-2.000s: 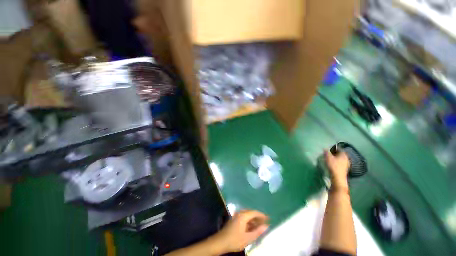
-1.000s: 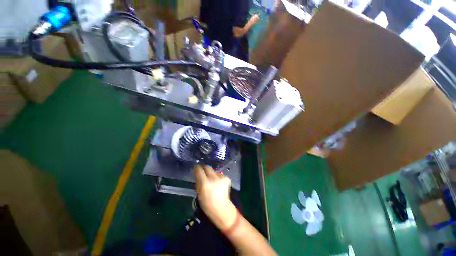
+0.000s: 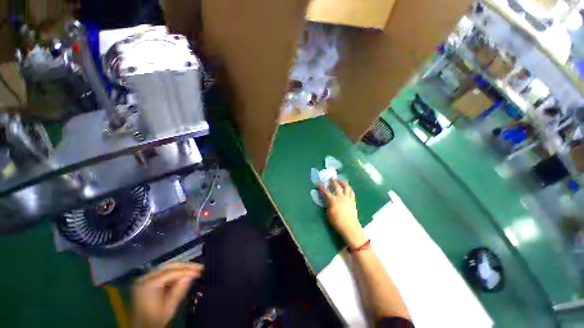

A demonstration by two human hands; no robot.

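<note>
A whitish fan blade [image 3: 318, 182] lies on the green surface in front of the carton. My right hand [image 3: 340, 206] is over it, with the fingertips on its hub and lower petals, covering part of it. My left hand [image 3: 163, 289] is at the lower left, blurred, in front of the machine; its fingers and thumb are apart and nothing shows in it. A black slotted fan guard [image 3: 125, 218] sits in the fixture on the machine's lower plate, partly hidden by the upper plate.
The grey assembly machine [image 3: 168, 102] with a small red light stands at left. An open carton [image 3: 256, 70] of blades is beyond. A white board [image 3: 410, 256] lies at right. Another black guard [image 3: 378, 133] is beside the carton; a fan head with pale petals [image 3: 485, 269] lies far right.
My right hand has moved from the guard in the machine fixture to the fan blade on the green surface. My left hand has come into view. The view has turned to the right.
</note>
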